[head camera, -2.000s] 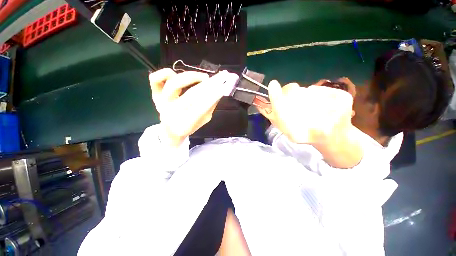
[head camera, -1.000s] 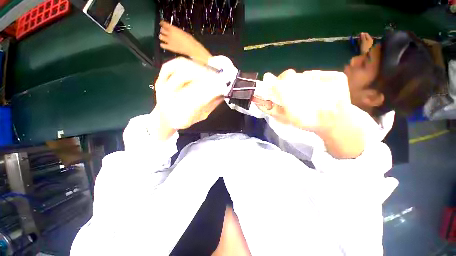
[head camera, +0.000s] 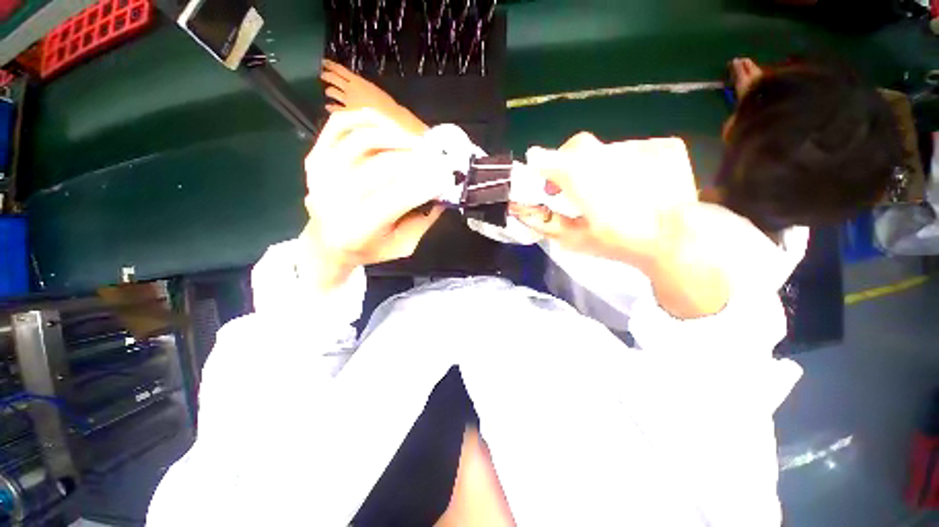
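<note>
My left hand (head camera: 376, 190) and my right hand (head camera: 607, 196) meet above the black tray (head camera: 412, 103). Between them is a black binder clip (head camera: 488, 182) with bent-wire handles. The fingers of my right hand are on its handles. My left hand holds a small unit at the clip's left side; the fingers and glare hide most of it. Both hands are overexposed. Rows of wire handles stand up in the far part of the tray.
Another person's hand (head camera: 360, 95) reaches over the tray from beneath my arms. That person's dark-haired head (head camera: 813, 144) is close on the right. A phone-like device (head camera: 221, 31) stands at upper left, a red tray (head camera: 95, 36) beyond it, on the green bench (head camera: 154, 185).
The binder clip is now at the small unit between my hands, farther left than before. The other person's hand has come over the tray, and the head has turned.
</note>
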